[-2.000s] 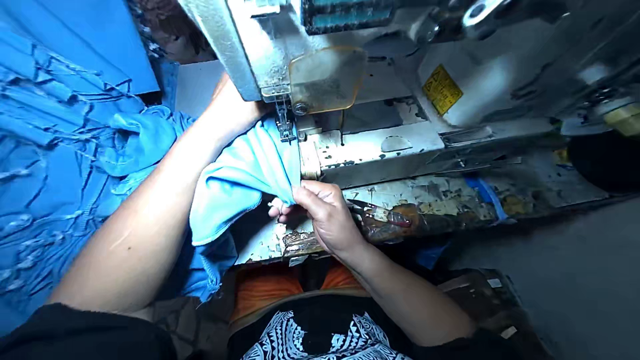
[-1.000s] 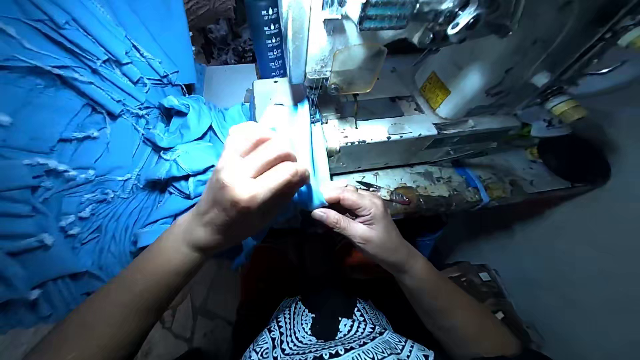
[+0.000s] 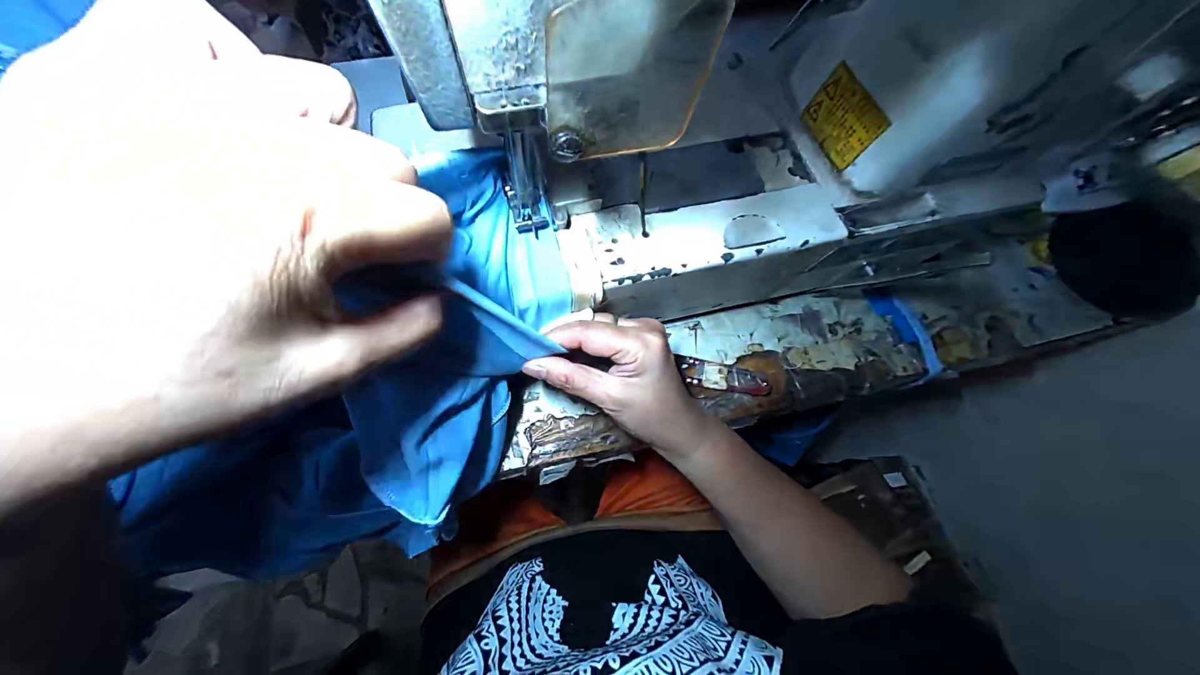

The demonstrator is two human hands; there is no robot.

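Note:
Blue fabric [image 3: 436, 412] lies around the narrow bed of an industrial sewing machine [image 3: 694, 225] and hangs down in folds at its near left side. The presser foot [image 3: 530, 217] stands over the cloth, and whether it touches it I cannot tell. My left hand [image 3: 309, 253], large and overlit, pinches a folded edge of the fabric between thumb and fingers, left of the presser foot. Nearer to me, my right hand [image 3: 623, 375] grips the other end of that edge between thumb and forefinger, beside the front of the machine bed.
A scissors-like tool with a taped handle [image 3: 722, 377] lies on the worn table edge [image 3: 806, 347]. Blue tape [image 3: 905, 333] wraps that edge. A clear guard [image 3: 637, 75] hangs beside the needle area. A round black thing [image 3: 1123, 258] is at the right.
My left hand has come up closer to the camera, with the fabric edge drawn between both hands. The fabric by the presser foot lies more spread out than a second ago.

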